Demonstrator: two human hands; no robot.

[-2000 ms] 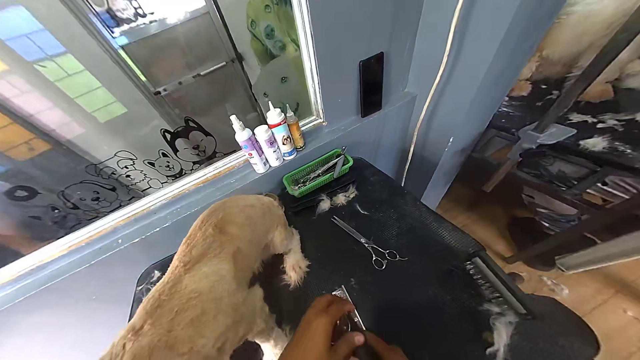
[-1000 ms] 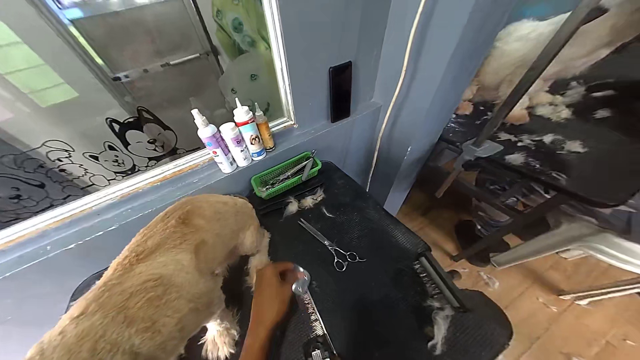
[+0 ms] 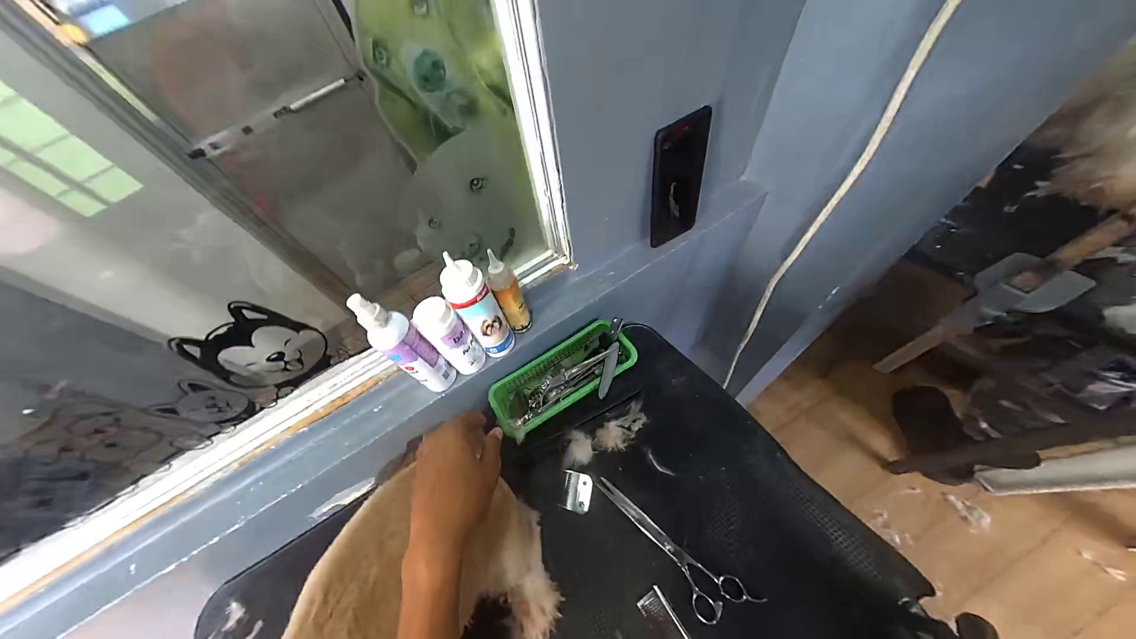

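My left hand (image 3: 460,463) lies over the head end of a tan, short-clipped dog (image 3: 357,568), close to the near left corner of a green plastic basket (image 3: 561,371); its fingertips are partly hidden, so its grip is unclear. The basket holds several metal tools. To the right of the dog, a small metal clipper guard (image 3: 577,492) rests on the black grooming table (image 3: 754,506). Beside it lies a pair of silver scissors (image 3: 670,548) with its blades together. A metal comb (image 3: 661,612) shows at the bottom edge. My right hand is out of view.
Several bottles (image 3: 479,306) stand on the window ledge behind the basket. A black phone (image 3: 681,176) leans against the wall, and a pale cord (image 3: 825,209) hangs to its right. Fur tufts (image 3: 608,435) lie near the basket. Another table with fur is at the far right.
My left hand has moved from the metal guard to the dog's head. The guard now lies by the scissors. The view has shifted, with the dog and table lower in it.
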